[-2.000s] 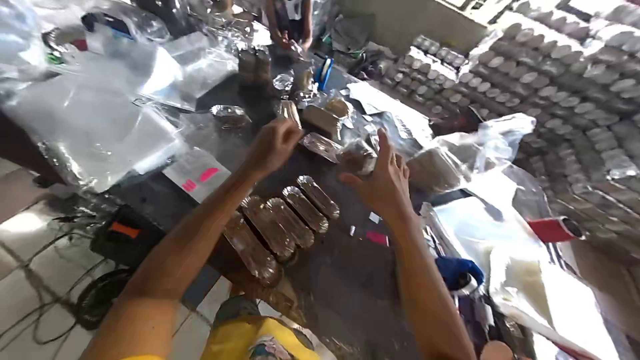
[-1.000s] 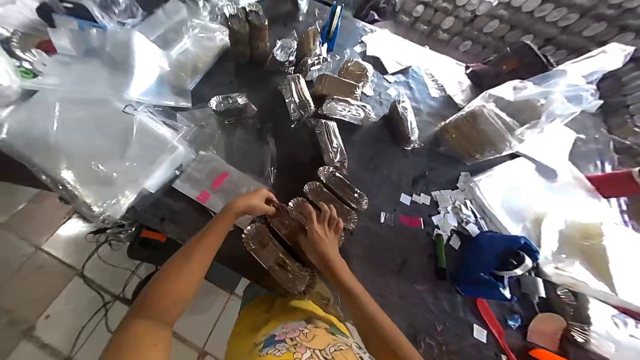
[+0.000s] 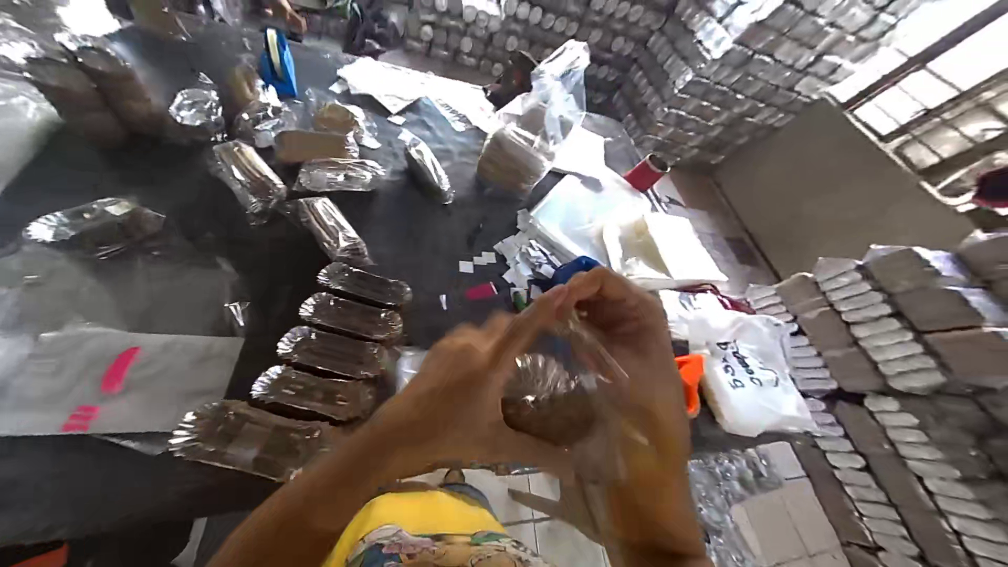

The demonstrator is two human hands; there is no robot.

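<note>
Between my two hands is a brown pack in clear plastic [image 3: 549, 398], its pleated shiny end up, just right of the table's middle. My left hand [image 3: 465, 386] and my right hand [image 3: 630, 346] meet above it, fingertips pinching loose clear film; motion blurs them. To the left, several brown wrapped packs [image 3: 331, 352] lie side by side in a slanting row on the dark table [image 3: 417, 244]. Another wrapped pack [image 3: 329, 228] lies just beyond the row.
A blue tape dispenser [image 3: 279, 63], a red roll [image 3: 646, 172], paper slips [image 3: 529, 258] and plastic sheets [image 3: 587, 209] lie across the table. A grey sheet with pink marks [image 3: 118, 382] is at left. A white bag with writing [image 3: 748, 370] sits right, before stacked packs [image 3: 882, 319].
My hands have left the row of packs, where both were one second ago, and are now right of it with a wrapped pack between them. The view has turned to the right.
</note>
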